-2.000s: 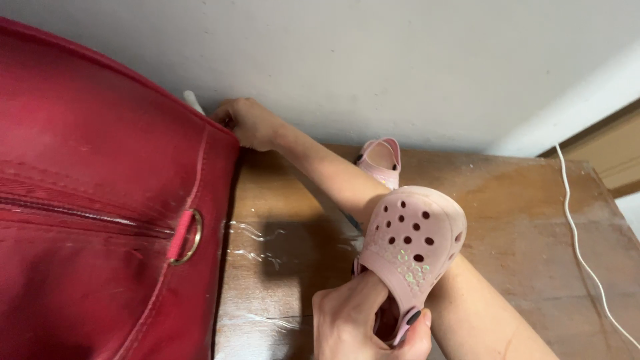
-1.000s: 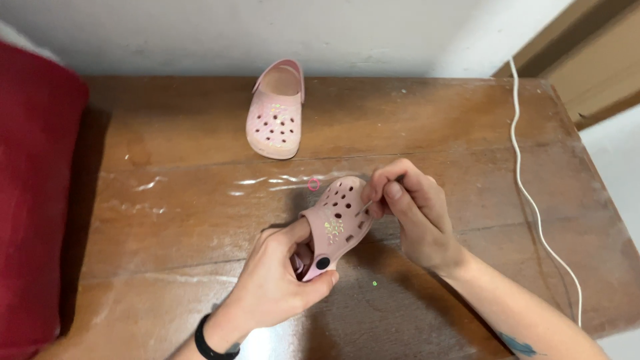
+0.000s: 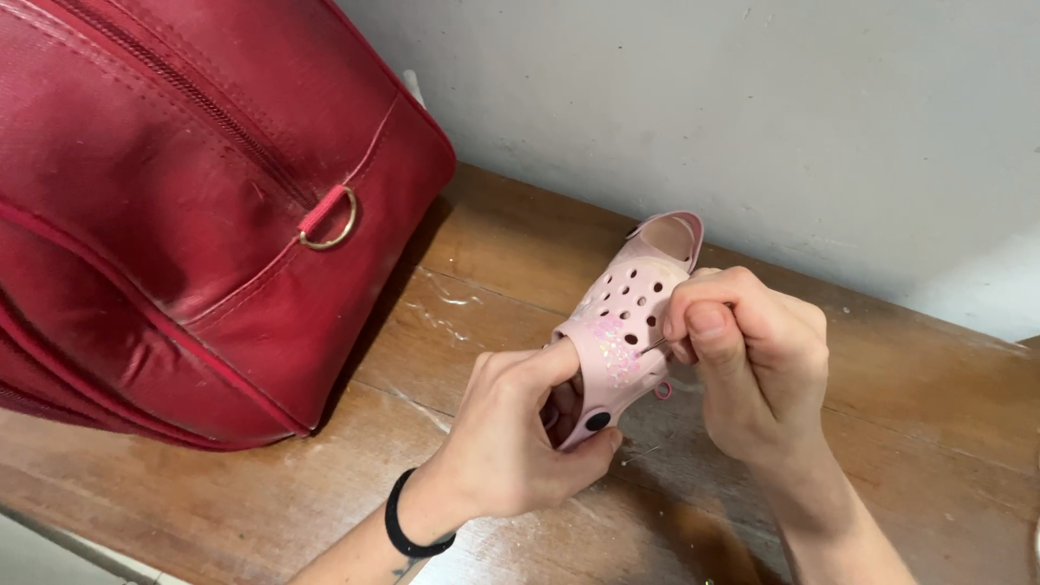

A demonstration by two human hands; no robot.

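A pink foam clog (image 3: 605,370) with round holes and glittery decoration is held up over the wooden table. My left hand (image 3: 528,426), with a black band at the wrist, grips it at the heel opening, fingers inside and thumb beneath. My right hand (image 3: 747,357) pinches a thin metal pin or needle (image 3: 654,347) between thumb and fingers, its tip at the glittery part of the clog. The second pink clog (image 3: 670,236) stands behind on the table, partly hidden by the held one. A small pink ring (image 3: 663,391) lies just beyond the held clog.
A large red bag (image 3: 244,244) with a zip and metal D-ring fills the left side of the wooden table (image 3: 894,406). A grey wall (image 3: 731,106) borders the table at the back. A thin pin-like piece (image 3: 640,457) lies below the held clog.
Two seconds ago my right hand reached behind the red bag; one second ago it was at the held clog, as it is now. The view has swung toward the bag.
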